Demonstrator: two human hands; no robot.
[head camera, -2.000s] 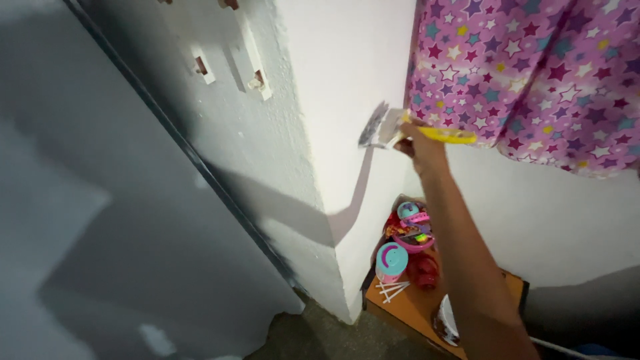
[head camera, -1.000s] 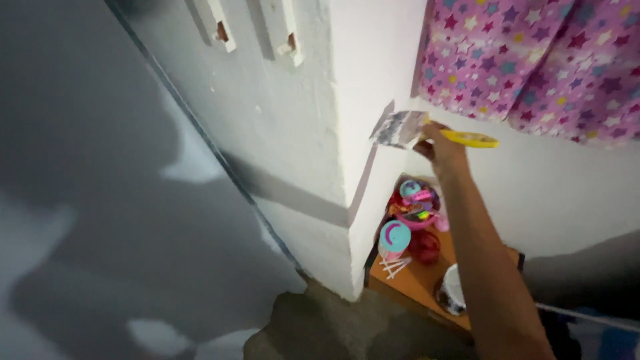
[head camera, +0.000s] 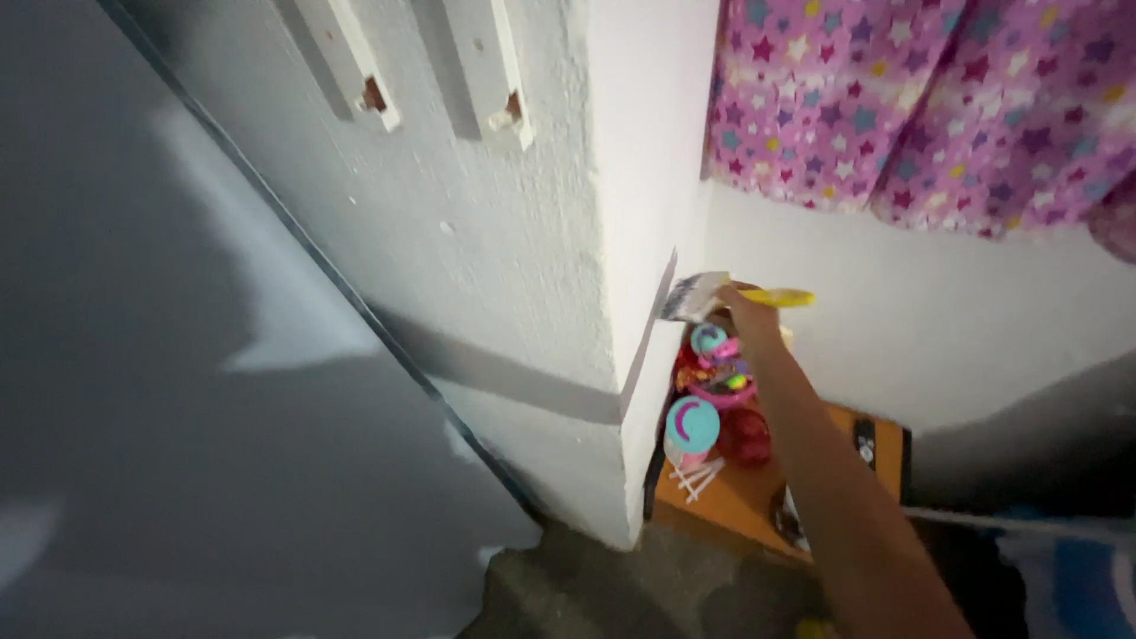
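My right hand grips a flat paintbrush near its ferrule, with the yellow handle sticking out to the right. White paint coats the brush, and its darker bristle tips point left, at or close to the narrow white face of the wall corner. Whether they touch the wall cannot be made out. A shadow of brush and arm falls across the wall. My left hand is out of view.
Below the hand, an orange-topped table holds a turquoise-lidded container, white sticks and a pink basket of small items. A star-patterned pink curtain hangs upper right. White fittings project from the wall at upper left.
The hand with the brush has moved down along the wall's narrow face, and the brush now overlaps the view just above the basket. The view has shifted somewhat.
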